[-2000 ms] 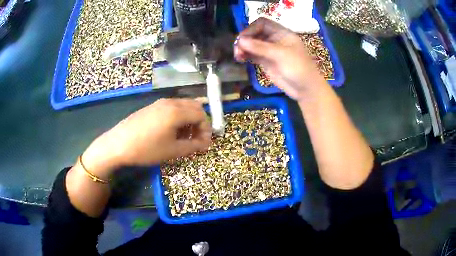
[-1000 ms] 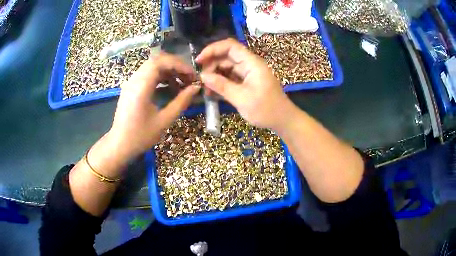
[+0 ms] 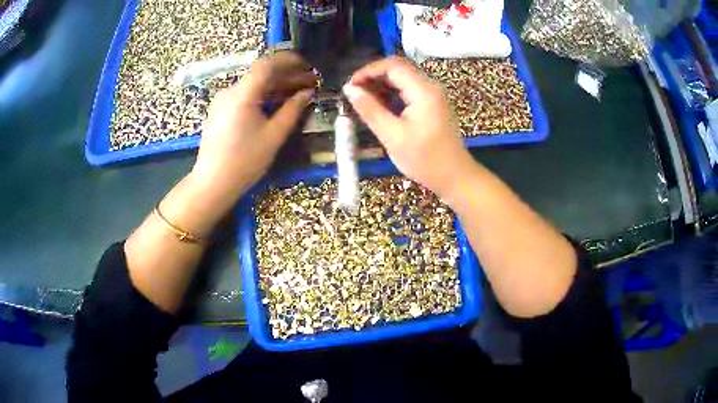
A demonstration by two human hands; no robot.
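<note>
My left hand [image 3: 256, 118] is at the left of the dark upright fixture [image 3: 321, 35], thumb and fingers pinched near its base; a tiny shiny spot shows at the fingertips, too small to name. My right hand [image 3: 405, 118] is at the right side of the fixture, thumb and index finger close together; whether it holds a piece is hidden by blur. A white handle [image 3: 346, 165] points from the fixture over the front tray. The blue front tray [image 3: 249, 291] holds a heap of small gold and silver metal fittings [image 3: 354, 268].
The left rear tray [image 3: 146, 149] holds small metal pieces under a whitish slanting handle [image 3: 212, 68]. The right rear tray [image 3: 508, 135] holds coppery pieces and a white packet [image 3: 464, 39]. A clear bag of metal parts [image 3: 582, 31] and a small white tag [image 3: 589, 83] lie farther right.
My left hand moved from over the front tray up to the fixture. My right hand came in from over the right rear tray; since the middle frame, the two hands moved slightly up and apart.
</note>
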